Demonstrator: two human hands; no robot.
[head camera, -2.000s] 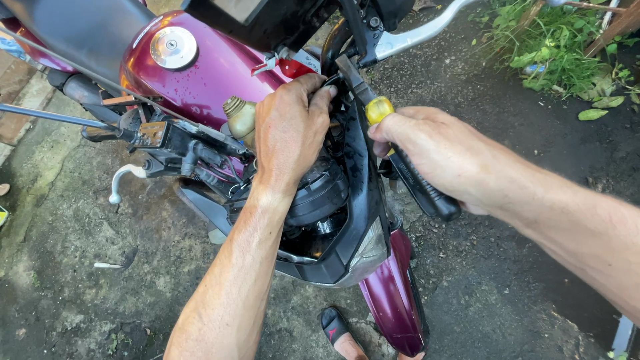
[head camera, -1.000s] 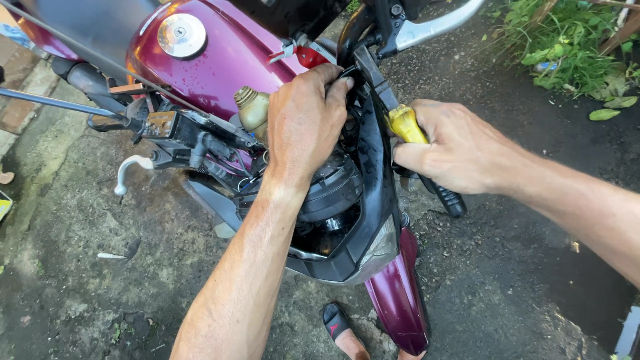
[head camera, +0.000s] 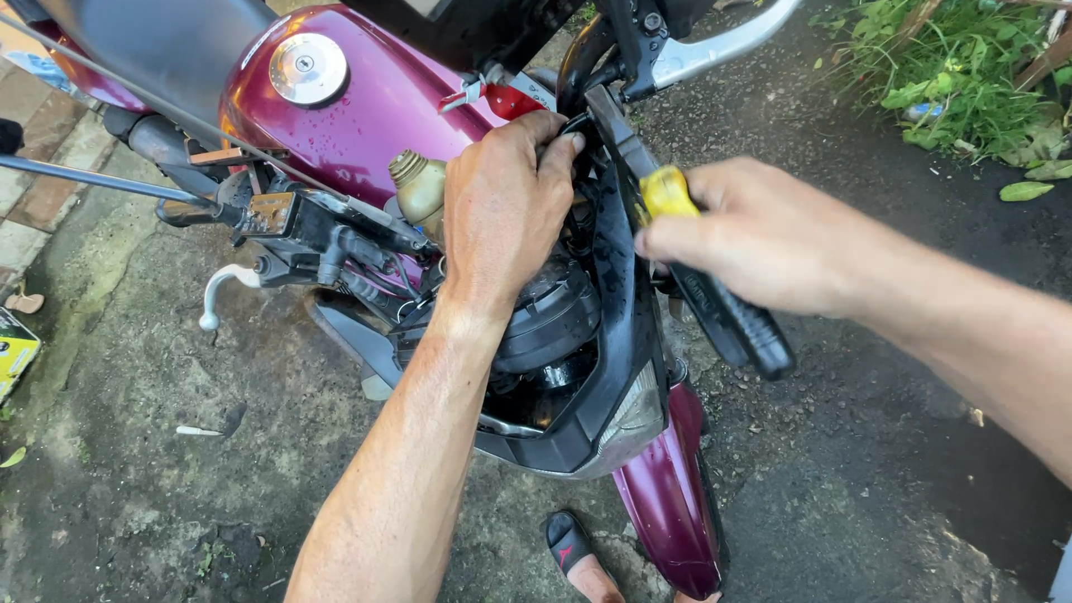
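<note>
My left hand (head camera: 511, 197) pinches a black cable or strap end (head camera: 579, 126) between thumb and forefinger, above the headlight housing of a purple motorcycle. My right hand (head camera: 745, 230) grips pliers with yellow and black handles (head camera: 670, 197). Their metal jaws (head camera: 615, 126) lie close to the fingertips of my left hand, at the edge of the black headlight fairing (head camera: 624, 276). Whether the jaws touch the black piece cannot be told. Under my left wrist sits the round black back of the headlight (head camera: 553, 318). A beige bottle (head camera: 419, 188) with a threaded neck stands beside my left hand.
Behind are the purple fuel tank (head camera: 377, 92) with its metal cap (head camera: 308, 69) and a red-and-white tag (head camera: 511, 99). Silver levers (head camera: 720, 42) (head camera: 226, 293) stick out at both sides. The purple front fender (head camera: 670, 494) points down, near a foot in a black slide sandal (head camera: 569, 540).
The right hand stays on the pliers, whose angle has shifted somewhat. The left hand keeps its place at the top of the headlight housing.
</note>
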